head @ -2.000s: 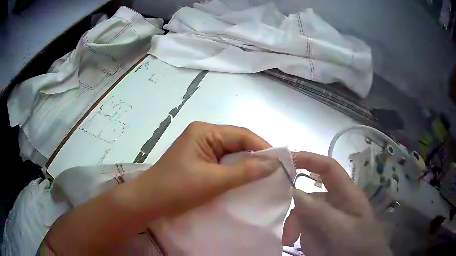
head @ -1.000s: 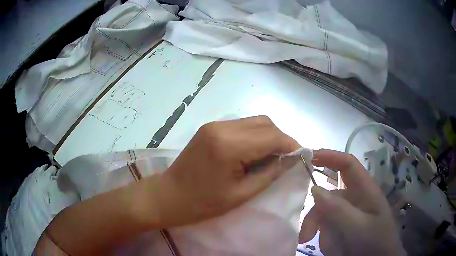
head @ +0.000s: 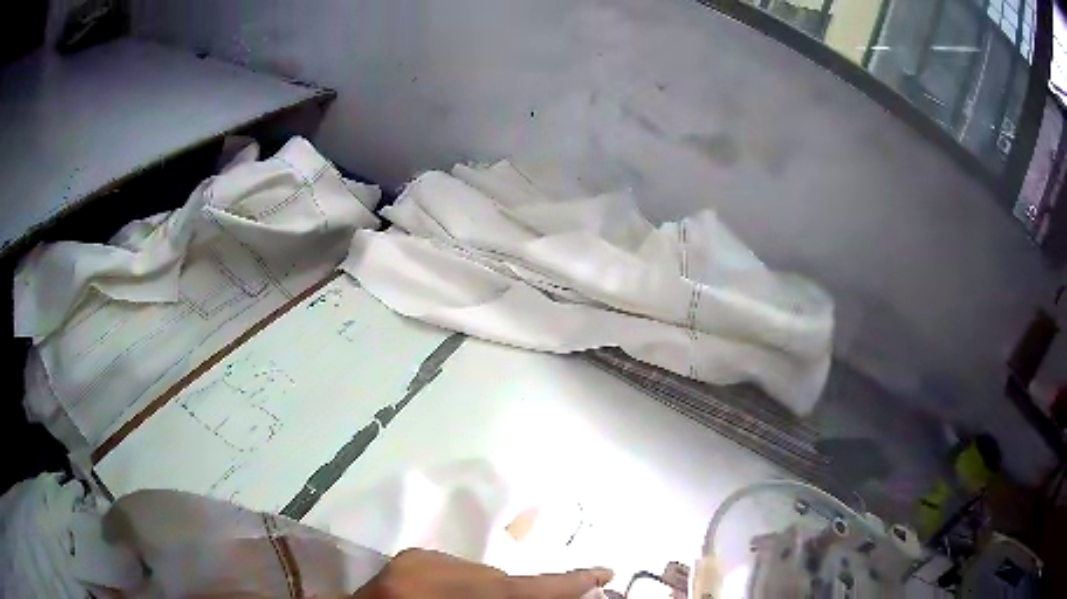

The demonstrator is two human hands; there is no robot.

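Note:
My left hand (head: 462, 577) is at the bottom edge, mostly cut off, with one finger stretched to the right. Whether it grips cloth is hidden. An off-white garment piece (head: 211, 532) with a dark double stitch line lies beside it at the lower left. My right hand is not in view. A blurred pale shape (head: 439, 509) with a small orange-brown patch shows above my left hand; I cannot tell what it is. The white sewing machine (head: 778, 527) is at the lower right, partly cut off.
White garments (head: 527, 275) lie along the table's far side, over dark striped cloth (head: 714, 410). More stitched white pieces (head: 176, 275) hang over the left edge. The white table (head: 386, 363) has a dark tape strip. A grey wall and window stand behind, another table at upper left.
The view has tilted up, so the table sits lower and the wall and window show. My left hand is now mostly below the picture's edge; my right hand has left the view.

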